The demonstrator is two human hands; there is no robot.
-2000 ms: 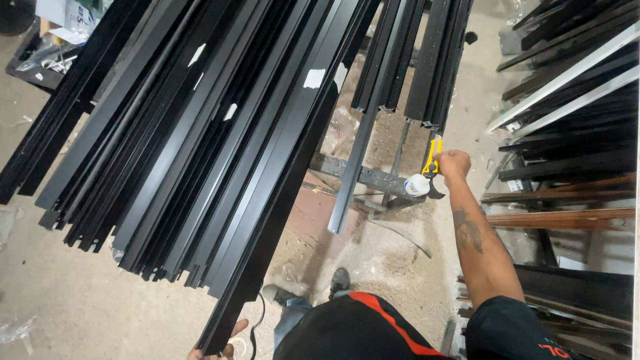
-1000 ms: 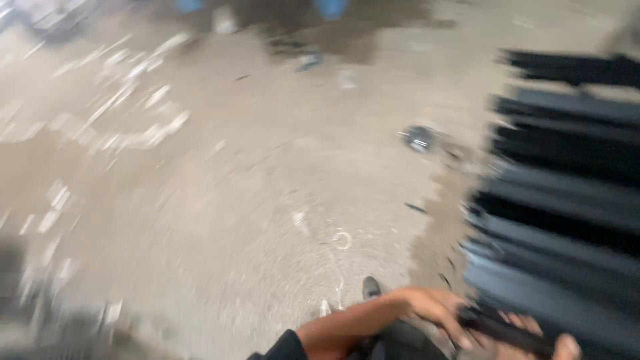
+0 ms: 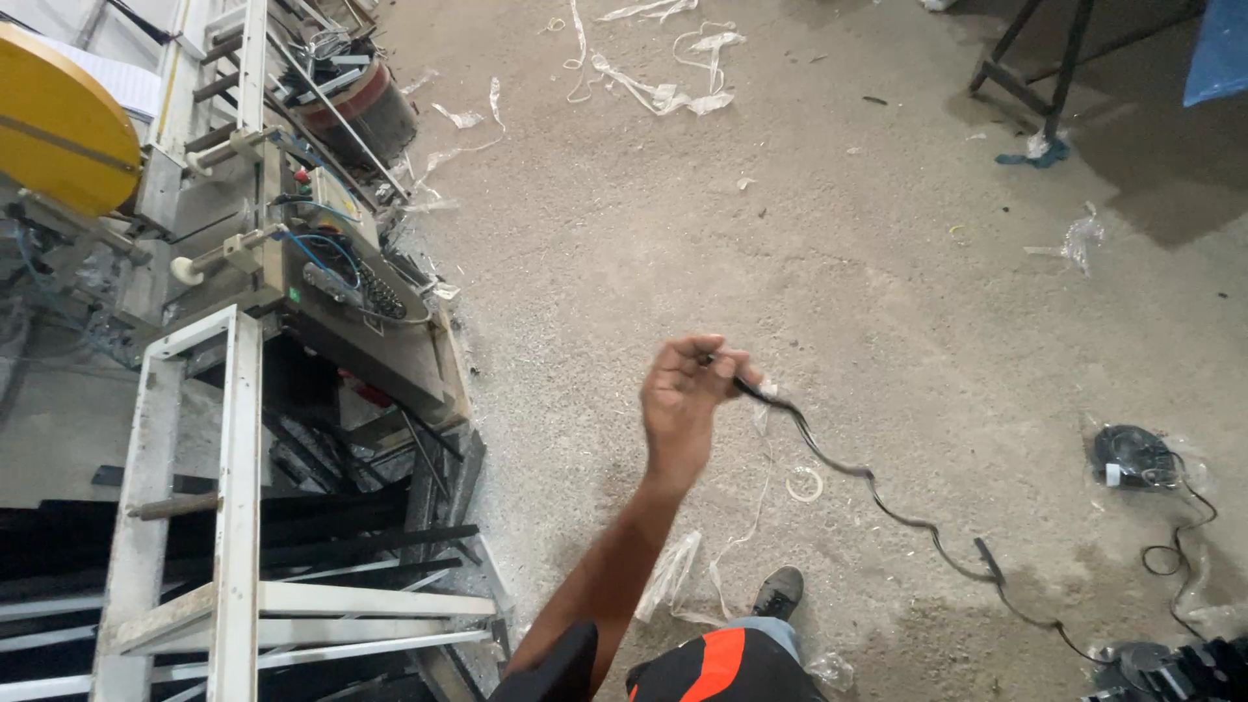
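My left hand point(image 3: 687, 390) is raised over the floor near the middle of the view, its fingers closed on the end of a thin black strip point(image 3: 902, 517). From the fingers the wavy strip runs down to the right, toward dark profile ends point(image 3: 1185, 673) in the lower right corner. A small black piece point(image 3: 989, 561) touches the strip or lies beside it. My right hand is out of view.
At left stand a cutting machine point(image 3: 361, 322) with a yellow guard point(image 3: 68, 122), a white metal frame point(image 3: 239, 487) and a scrap drum point(image 3: 361, 107). A coil in clear plastic point(image 3: 1131, 455) lies at right. Plastic scraps point(image 3: 663, 93) litter the floor.
The view has swung far from the black profiles to the floor and the machine. A second ago both hands were together at the lower right by the profiles; now only the left shows, raised with the strip.
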